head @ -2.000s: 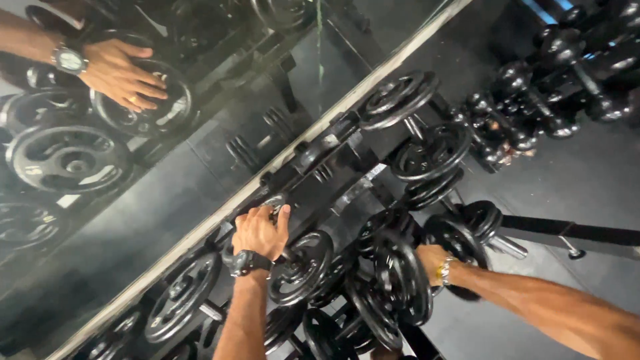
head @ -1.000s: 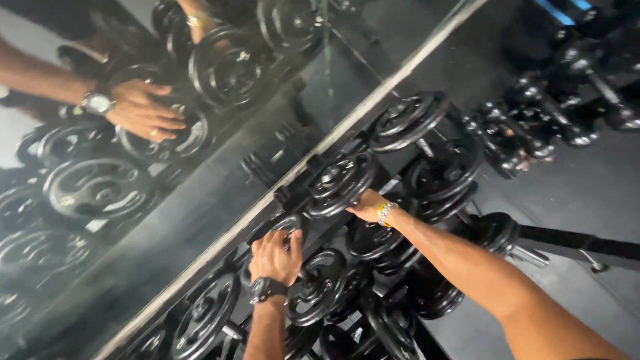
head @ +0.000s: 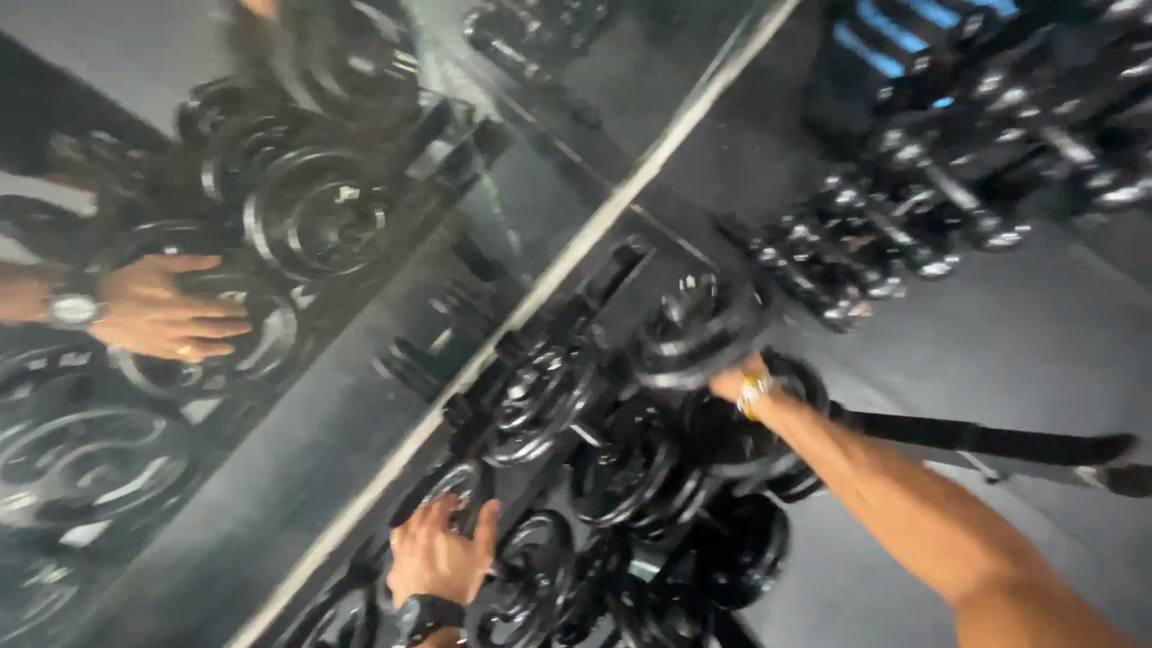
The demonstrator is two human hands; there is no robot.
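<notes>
Several black weight plates sit on a low rack along a mirror. My right hand point(head: 740, 378), with a yellow and silver band at the wrist, grips the lower edge of a black weight plate point(head: 693, 337) at the rack's far end; the plate is blurred. My left hand point(head: 441, 549), wearing a dark watch point(head: 430, 619), rests with fingers spread against another weight plate point(head: 450, 486) near the mirror. Between the hands stand more plates, one of them a plate with cut-outs point(head: 531, 580). Whether my left fingers grip anything is not visible.
The mirror point(head: 297, 450) on the left reflects my left hand and plates. Several dumbbells point(head: 945, 184) stand in rows at the upper right. A black rack leg point(head: 981, 438) reaches right across the dark floor point(head: 873, 576).
My right hand was lower among the plates two seconds ago; it has moved with a plate towards the rack's far end. My left hand stays at the plate by the mirror.
</notes>
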